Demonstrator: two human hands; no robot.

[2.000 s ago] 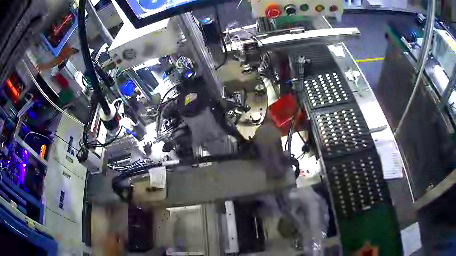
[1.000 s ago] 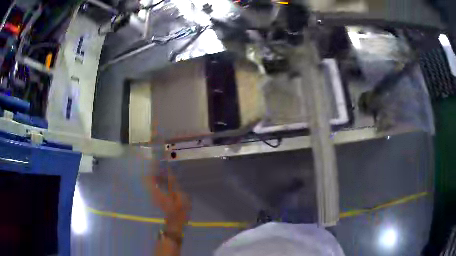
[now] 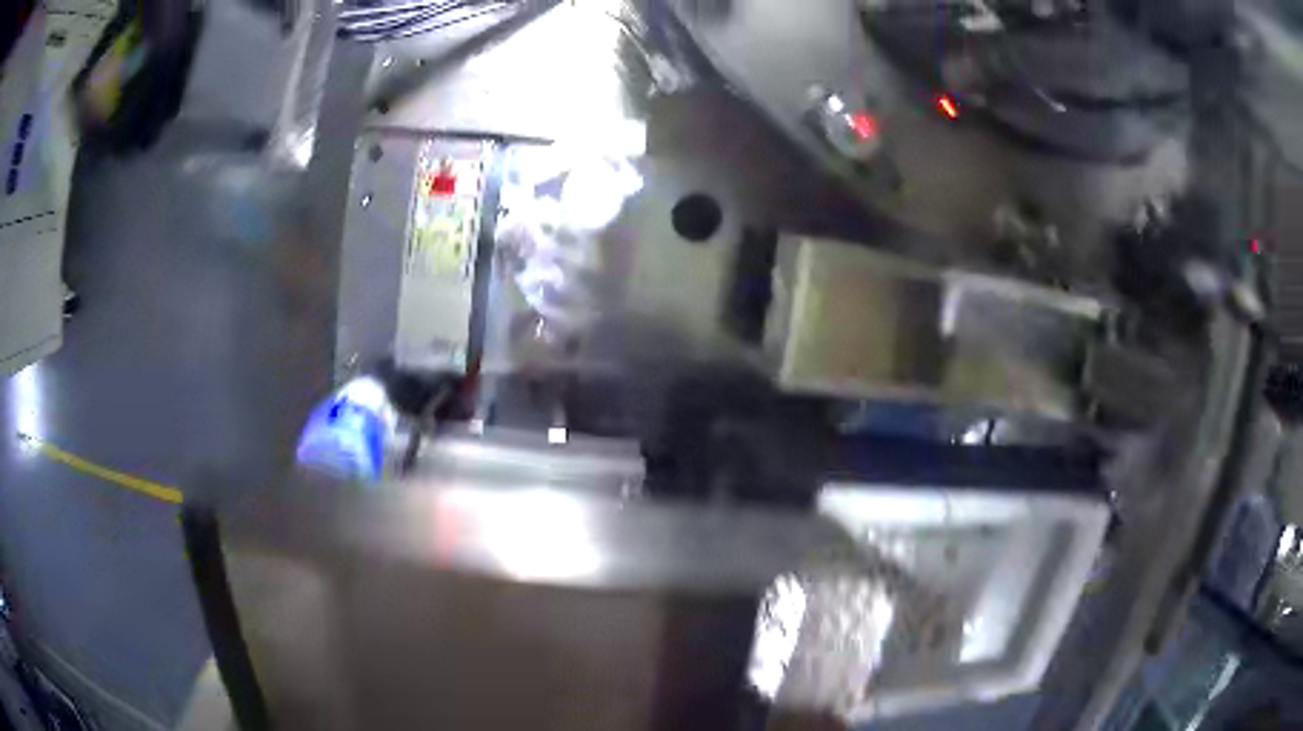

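Observation:
Neither of my hands can be made out; the view is strongly blurred. Nearest in front lies a white-rimmed tray (image 3: 1075, 571) at the lower right, with a shiny crumpled clear plastic bag (image 3: 829, 628) over its left part. A broad steel edge (image 3: 572, 536) crosses the lower middle. Behind it, a narrow grey feeder controller (image 3: 440, 307) shows red digits and a yellow label. Shiny crumpled clear plastic (image 3: 565, 236) lies to its right. A pale open box-shaped pan (image 3: 857, 314) sits right of centre.
A blue and white object (image 3: 343, 433) sits left of the steel edge. Grey floor with a yellow line (image 3: 107, 471) shows at the left. Dark curved machine parts with small red lights (image 3: 946, 106) are at the upper right. A dark post (image 3: 1215, 471) stands at the right.
The view has swung from the machine and floor to the controller and white tray. The bare hand seen low, left of centre, one second ago no longer shows.

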